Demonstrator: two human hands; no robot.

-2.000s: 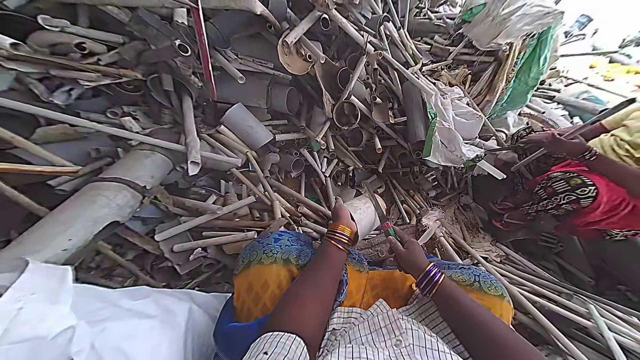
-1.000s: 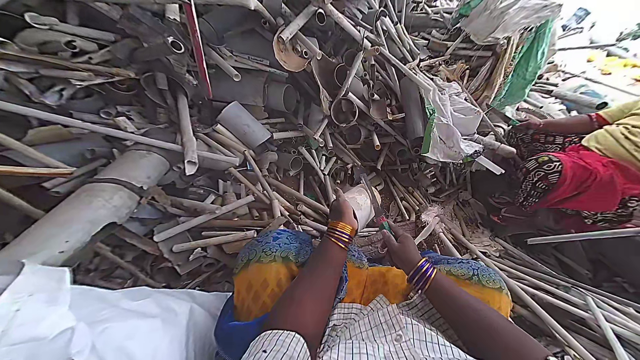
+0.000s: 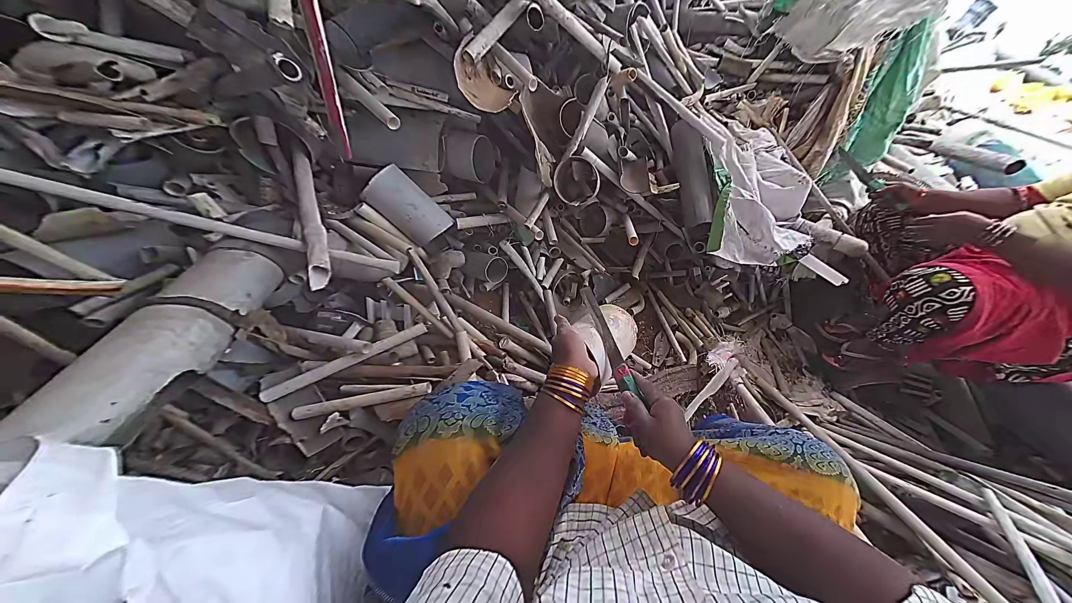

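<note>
My left hand (image 3: 574, 347), with orange and gold bangles at the wrist, grips a short, pale, wide pipe piece (image 3: 618, 329) in front of my knees. In my right hand (image 3: 658, 423), below purple and gold bangles, is the green and red handle of a long-bladed knife (image 3: 605, 328). Its dark blade points up and away and lies across the pale piece, touching or just above it; which of these I cannot tell. My fingers partly hide the near end of the piece.
Scrap plastic pipes lie heaped ahead, with a wide grey pipe (image 3: 159, 352) at left. A white sheet (image 3: 218, 536) lies at lower left. Long thin pipes (image 3: 913, 494) lie at right. A torn white sack (image 3: 758, 197) is farther off. Another person's hands (image 3: 930, 213) are at the right edge.
The knife and the pale piece stay in my hands, the blade now standing more plainly across the piece. At right, the other person's hands have moved, and a long pale pipe seen there one second ago has gone.
</note>
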